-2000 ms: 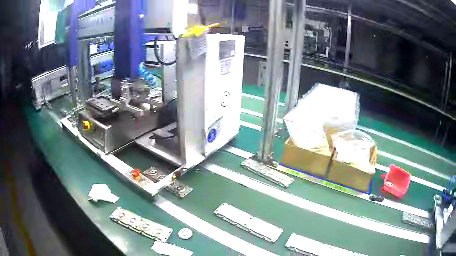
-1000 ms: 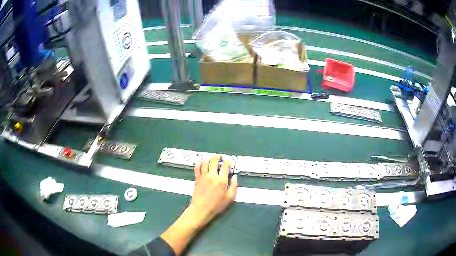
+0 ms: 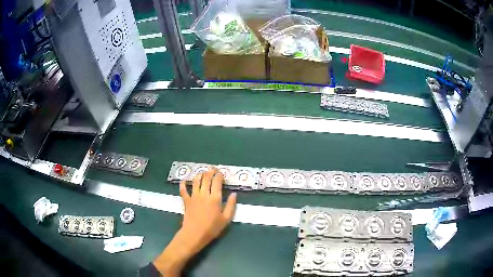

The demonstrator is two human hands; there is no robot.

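Observation:
A row of four-ring fixture plates (image 3: 305, 180) lies end to end on the green surface, its right end at the right machine's base. My left hand (image 3: 205, 208) is palm down at the leftmost plate (image 3: 243, 177), fingers apart. Its fingertips are over the plate's front edge and hide part of its rings; it grips nothing that I can see. Two stacks of plates stand near me, a rear one (image 3: 359, 225) and a front one (image 3: 351, 258) cut off by the bottom edge. My right hand is not in view.
A machine (image 3: 108, 48) with a red button (image 3: 58, 169) stands left. A small plate (image 3: 86, 226), ring (image 3: 127, 215) and white scraps (image 3: 123, 244) lie front left. Boxes with bags (image 3: 235, 66) and a red tray (image 3: 367, 64) stand behind. A clear strip (image 3: 416, 202) lies right.
The view has turned right and down since the earliest frame. My left hand has come in and shifted left along the leftmost plate. The far-side plates have moved left.

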